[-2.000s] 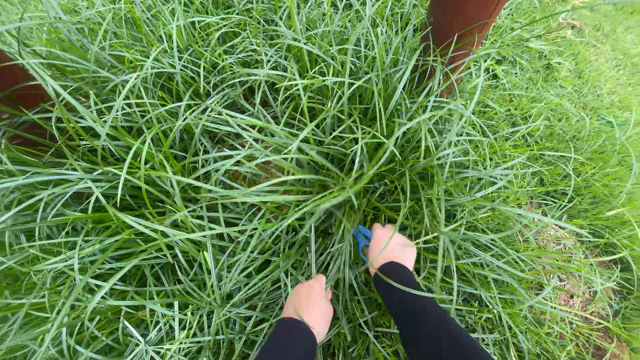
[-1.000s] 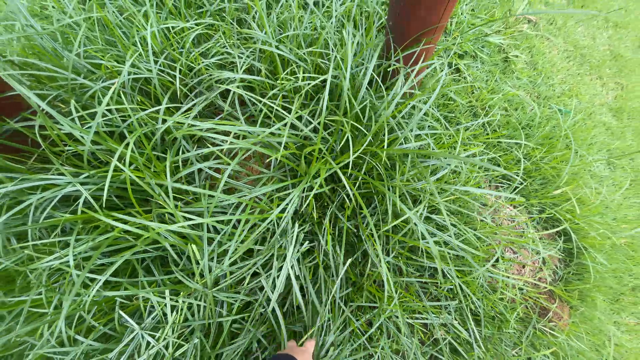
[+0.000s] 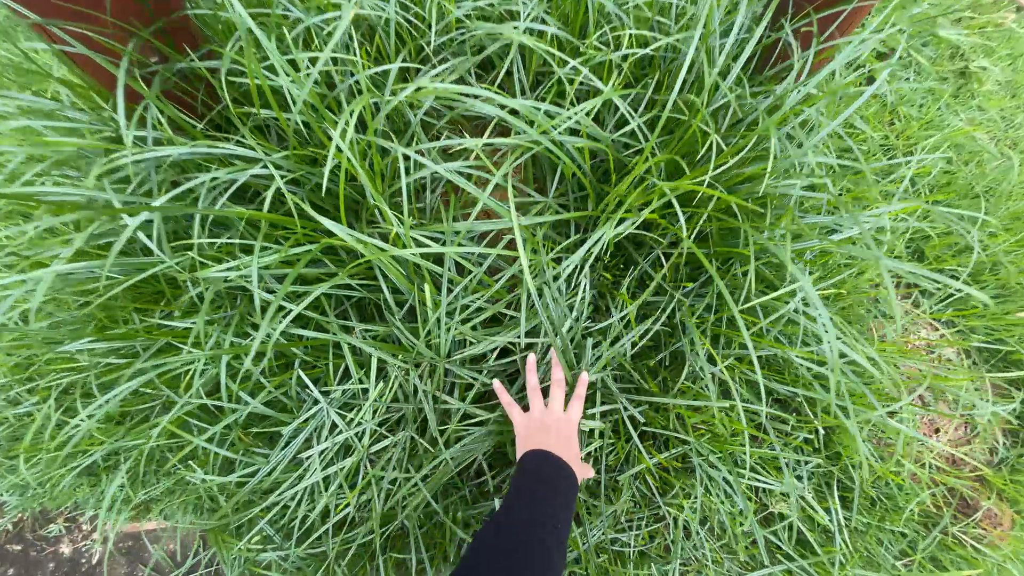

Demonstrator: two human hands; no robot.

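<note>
Palm down, my left hand (image 3: 550, 424) lies over long green grass blades (image 3: 448, 336) at the lower middle, in a black sleeve (image 3: 524, 520). Its fingers are spread and point away from me, with the thumb out to the right. Some blades touch or pass near the fingertips, but none is gripped. My right hand is out of view, and no tool shows in this frame.
Reddish-brown posts stand in the grass at the upper left (image 3: 120, 48) and upper right (image 3: 824, 32). Brown soil (image 3: 492, 200) shows between the tufts. Shorter grass (image 3: 960, 96) and a dry patch (image 3: 944, 416) lie at the right; dark ground (image 3: 88, 552) is at the lower left.
My right hand, on a blue-handled tool two seconds ago, has left the view. My left hand, barely showing at the bottom edge one second ago, is now over the grass with fingers spread.
</note>
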